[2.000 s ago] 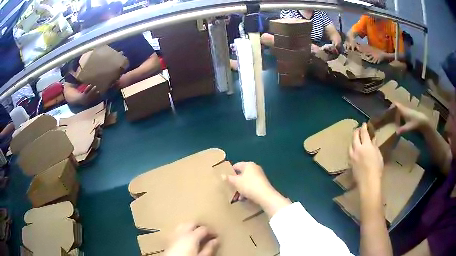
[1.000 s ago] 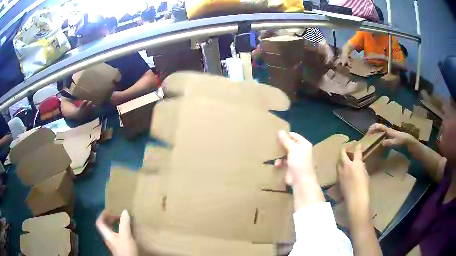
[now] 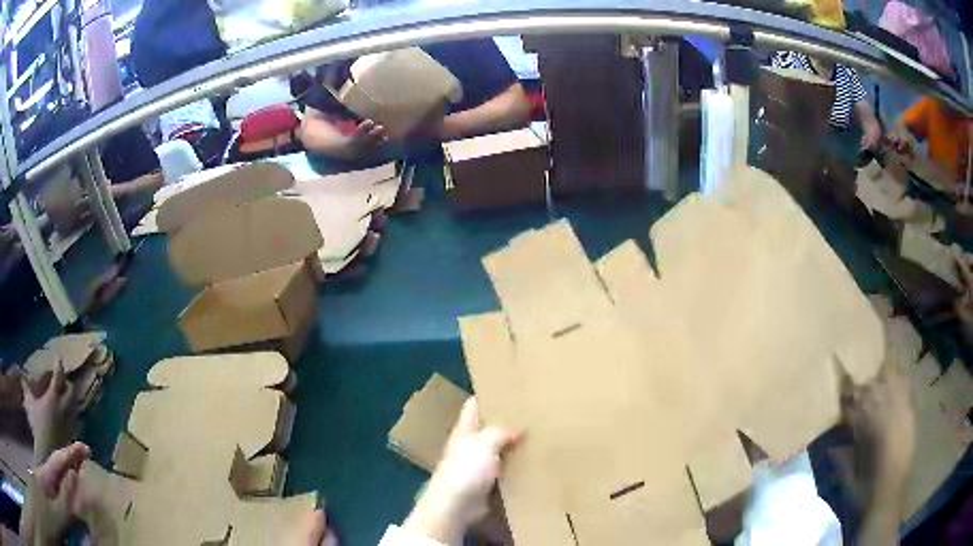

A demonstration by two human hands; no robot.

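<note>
A flat brown box blank (image 3: 597,395) is held up at a tilt in front of me, with its rounded lid panel towards the upper right. Short dark slots show in it. My left hand (image 3: 469,464) grips its left edge, with the thumb on the near face. My right hand is hidden behind the blank; only its white sleeve shows below the lid panel. More cardboard blanks (image 3: 427,421) show on the table behind my left hand, partly covered.
An open mailer box (image 3: 251,309) stands at the left on the green table (image 3: 373,320). Another person's hands (image 3: 64,480) are at blanks (image 3: 192,427) at lower left. A neighbour's blurred hand (image 3: 880,416) is at the right. A metal rail (image 3: 427,41) crosses above closed boxes (image 3: 496,171).
The blank has been lifted off the table and turned, its lid panel now towards the upper right. My left hand has its left edge. The view has swung left.
</note>
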